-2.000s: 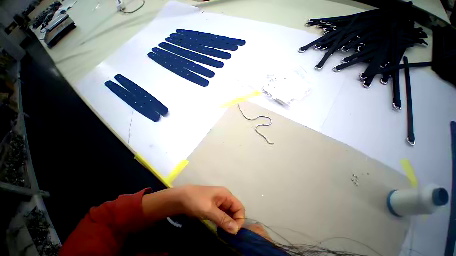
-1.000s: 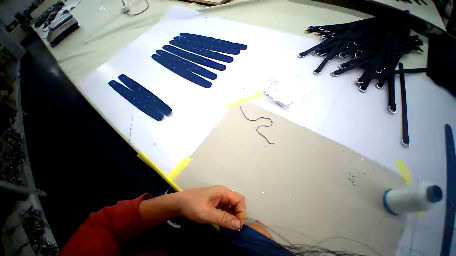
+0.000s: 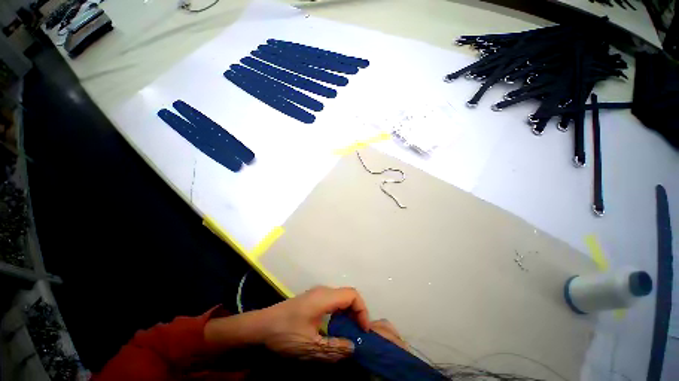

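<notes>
A navy strap piece (image 3: 383,354) is at the bottom edge of the view, its rounded end raised and one pale bead-like dot on it. My left hand (image 3: 320,321), with a red sleeve, holds the strap's end between thumb and curled fingers. My right hand (image 3: 389,332) shows only as fingers behind the strap's far side; the rest is hidden. I cannot make out a needle. Fine dark strands cross the bottom right, over part of the beige board (image 3: 447,245). Tiny loose beads (image 3: 521,260) lie on the board's right side.
A white thread cone (image 3: 609,291) lies tilted at the board's right. Dotted navy straps (image 3: 279,93) lie at upper left, another strap (image 3: 660,283) at far right. A wavy cord (image 3: 391,175), clear bead bag (image 3: 423,130) and black strap heap (image 3: 551,71) lie beyond.
My left hand has gone from pinched fingertips at the strap's end to a grip around it. The strap's end is raised and shows more. The view has shifted slightly.
</notes>
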